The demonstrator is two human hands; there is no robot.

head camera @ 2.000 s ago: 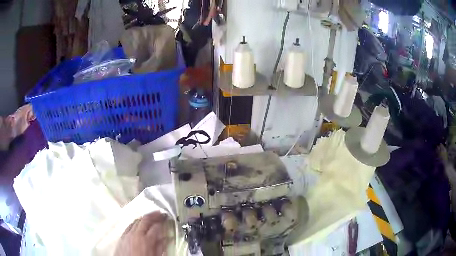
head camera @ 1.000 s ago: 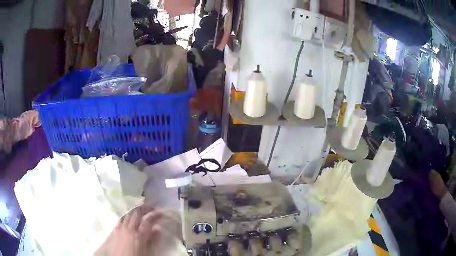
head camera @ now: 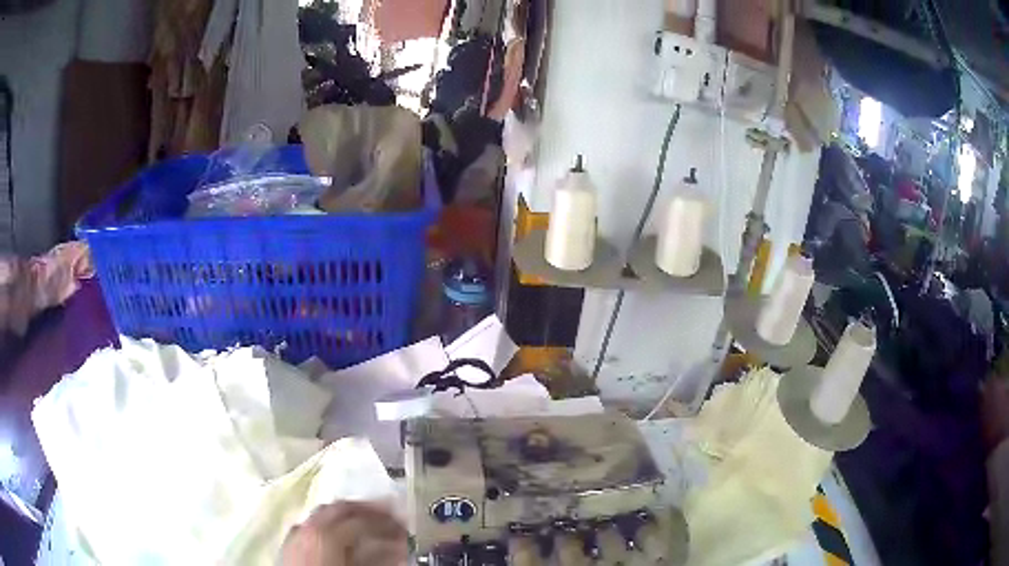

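Note:
My left hand point(head camera: 347, 535) is at the bottom edge, blurred and partly cut off, just left of the overlock machine. It lies on a cream cloth piece point(head camera: 323, 478); its fingertips are not clear. A heap of cream cut pieces point(head camera: 144, 442) lies to the left, overexposed to white. The grey-beige machine point(head camera: 553, 464) shows its round badge and its row of knobs at the bottom edge. Similar cream cloth point(head camera: 744, 475) hangs in folds right of the machine. My right hand is not in view.
A blue basket point(head camera: 260, 271) with a clear bag and tan cloth stands behind the heap. Black-handled scissors point(head camera: 459, 376) lie on white paper point(head camera: 387, 381). Thread cones point(head camera: 572, 227) stand behind and right of the machine. A dark bottle point(head camera: 465, 290) stands beside the basket.
The view has tilted up, so the machine sits lower in the picture. My left hand has moved down towards the bottom edge, and a cream cloth piece now shows raised behind it.

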